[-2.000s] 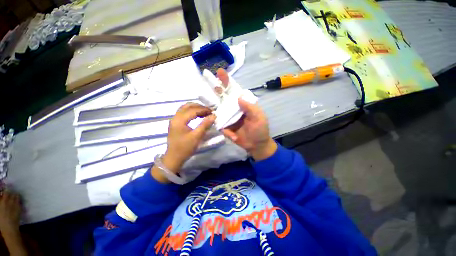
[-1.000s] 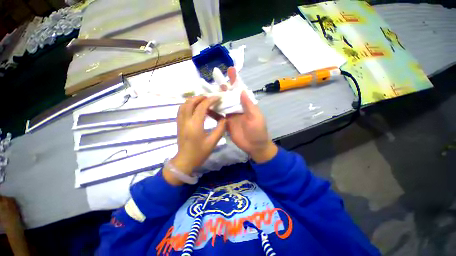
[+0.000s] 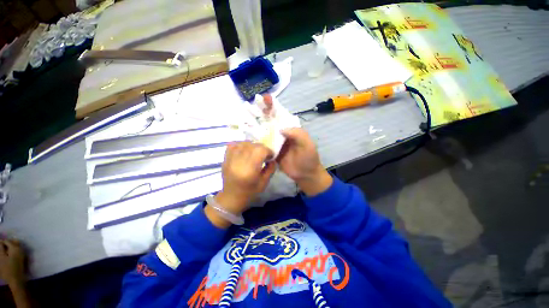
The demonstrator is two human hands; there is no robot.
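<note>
My left hand [image 3: 245, 167], bare with a pale band at the wrist, pinches the edge of a white work glove [image 3: 274, 133]. The glove covers part of my right hand [image 3: 299, 157], which is beside it with the thumb near the left fingers. A bare fingertip sticks out of the fabric at the top. Whether my right fingers hold anything is hidden. Several silver-white light bars [image 3: 158, 169] lie side by side on a white sheet [image 3: 123, 239], left of my hands.
A blue screw box [image 3: 254, 78] stands behind my hands. An orange electric screwdriver [image 3: 364, 97] with a black cord lies to the right, near a white flat sheet [image 3: 366, 54] and a printed sheet [image 3: 448, 66]. A beige slab [image 3: 153, 48] is back left. Another person's hand [image 3: 11, 258] is lower left.
My left hand has moved right and slightly down, closer to my right hand. The right thumb has come down beside the left fingers. The glove fabric is bunched differently.
</note>
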